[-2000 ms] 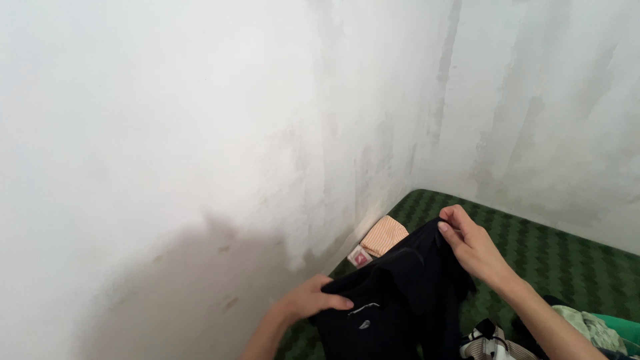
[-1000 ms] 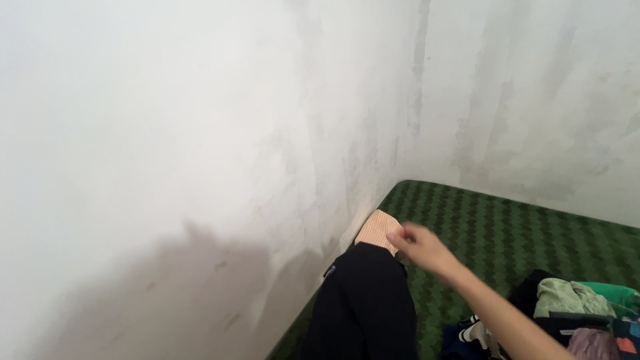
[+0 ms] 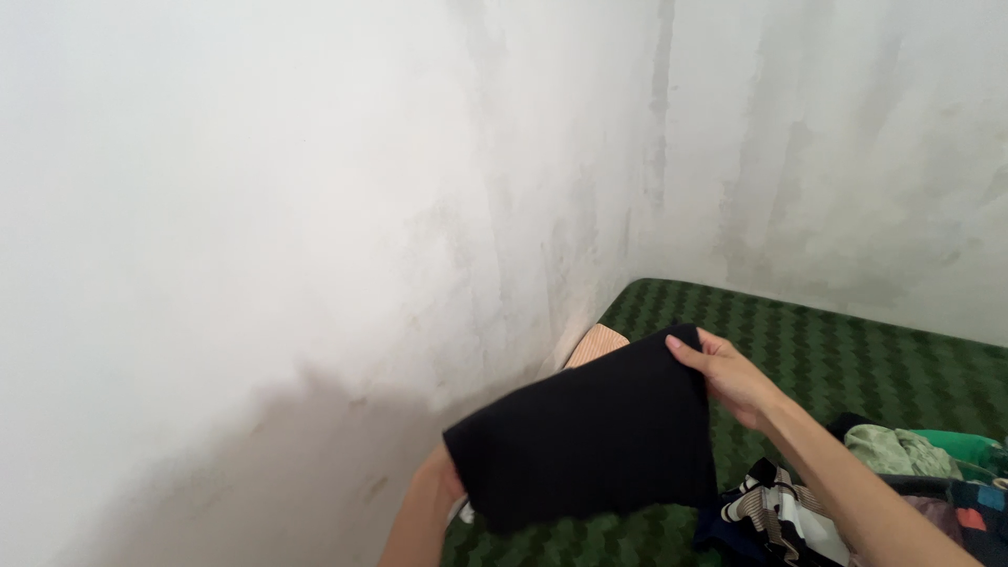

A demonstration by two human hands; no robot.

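A black cloth garment (image 3: 591,441), folded into a rough rectangle, hangs between my two hands over a green patterned mattress (image 3: 795,339). My right hand (image 3: 720,370) pinches its upper right corner, thumb in front. At the lower left edge is my left hand (image 3: 450,476), its fingers mostly hidden behind the cloth. Partly covered by the garment, a folded orange-and-white striped cloth (image 3: 598,344) lies on the mattress beside the wall.
Several crumpled clothes lie at the lower right: a pale green cloth (image 3: 898,453), a bright green one (image 3: 961,445) and a striped black-and-white one (image 3: 776,508). A stained white wall (image 3: 472,197) borders the mattress.
The black garment, spread with a small logo showing two seconds ago, is now folded with a plain side showing. One second ago my right hand was at the striped cloth; it now grips the garment's corner.
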